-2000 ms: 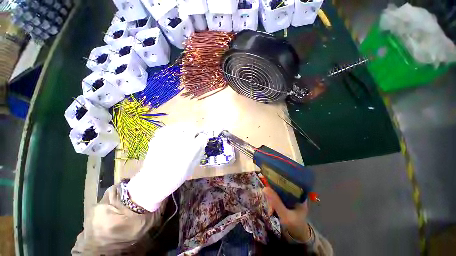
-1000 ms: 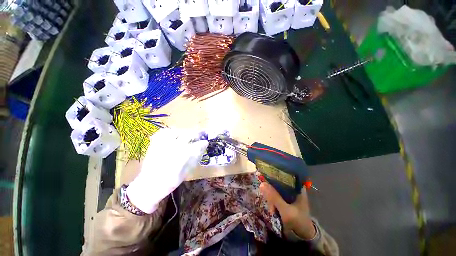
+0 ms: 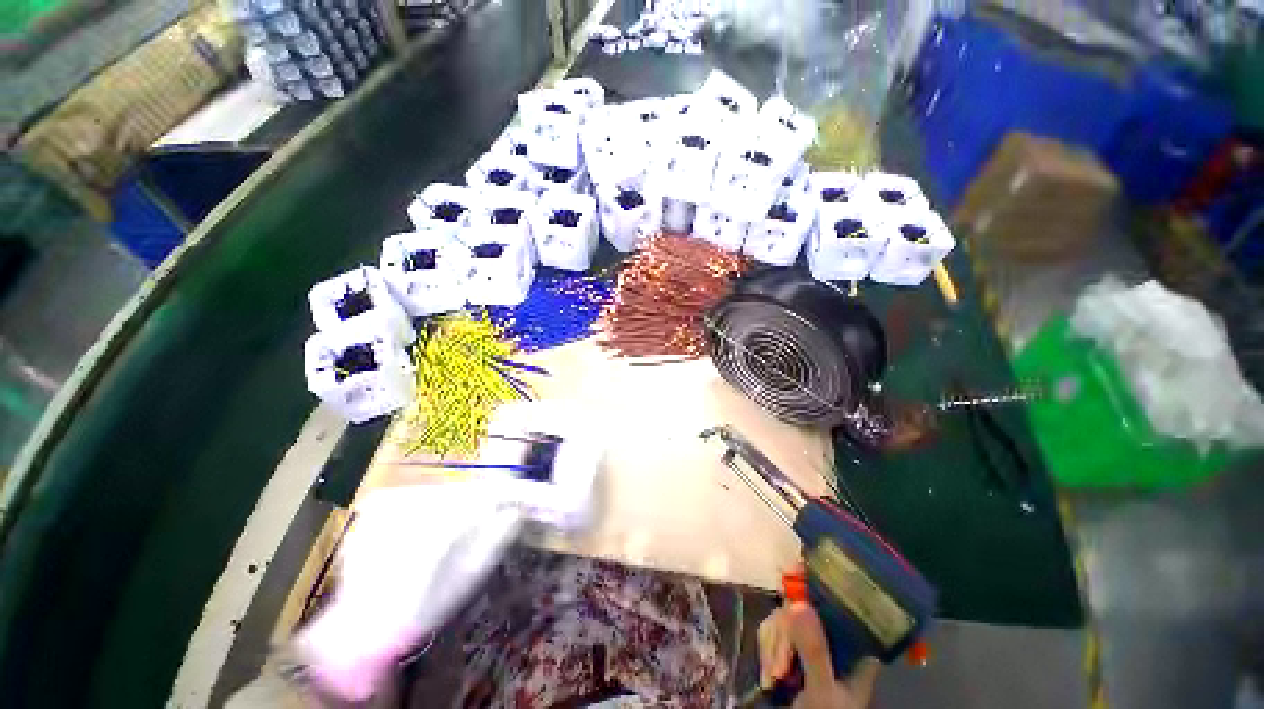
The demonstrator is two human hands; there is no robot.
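My left hand, in a white glove and blurred, holds a white housing above the left part of the tan board. The housing has a dark centre, and thin dark wires stick out of it to the left. My bare right hand is partly cut off by the bottom edge. It holds the dark blue soldering gun by its grip near the orange trigger. The gun's metal nose points up and left, apart from the housing. Yellow wires, blue wires and brown wires lie behind.
Many white housings stand in a curve along the back and left. A black round fan is right of the brown wires, with a metal spiral beyond it. A green bin stands at the right, a green conveyor belt runs left.
The view has tilted up. The housing has moved left with my left hand and turned, its wires now pointing left. The soldering gun has drawn away from it to the right.
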